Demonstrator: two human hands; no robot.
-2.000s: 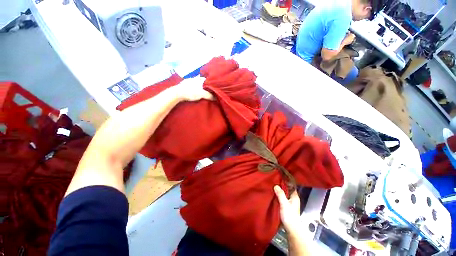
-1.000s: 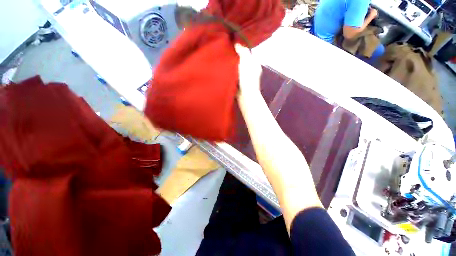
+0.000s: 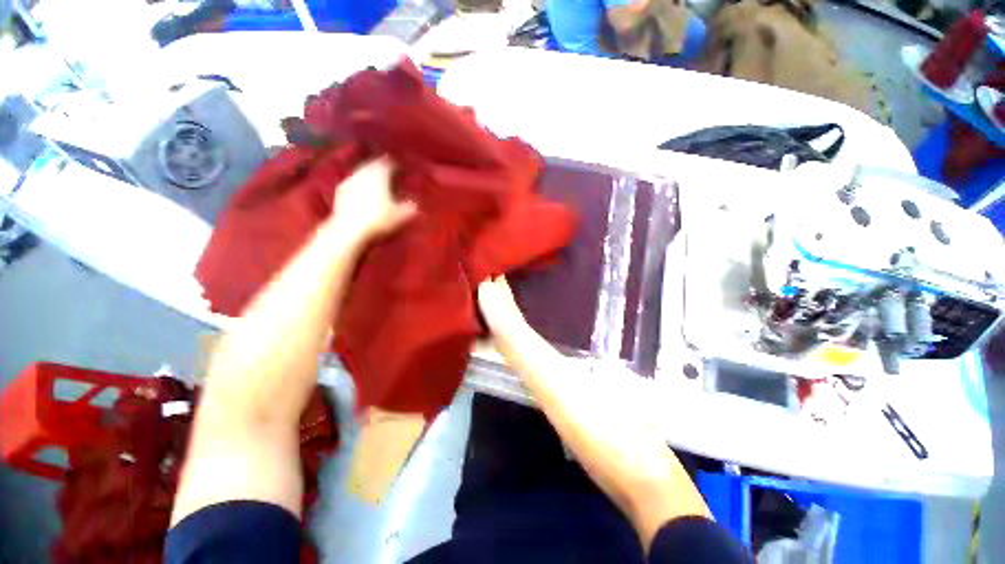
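Observation:
A heap of rust-red fabric pieces [image 3: 413, 331] lies over the left part of the white table, its lower part hanging over the front edge. My left hand [image 3: 373, 201] is on top of the heap, its fingers bent into the cloth. My right hand [image 3: 493, 303] is at the heap's lower right side, its fingers partly hidden by the red cloth. The fabric and both hands are somewhat blurred. The dark maroon mat [image 3: 568, 303] with shiny tape strips lies just right of the heap, partly covered by it.
The sewing machine [image 3: 871, 237] stands at right, with black snips [image 3: 906, 431] in front. A black bag [image 3: 755, 143] lies behind. A red basket [image 3: 24, 424] holds dark-red work at lower left; a blue crate [image 3: 882, 529] is below right. A person's blue-clothed part shows at the top.
The red fabric in my hand has come down onto the table, and my left hand is now on it. The view has turned right. The dark-red cloth formerly raised at left is no longer seen there.

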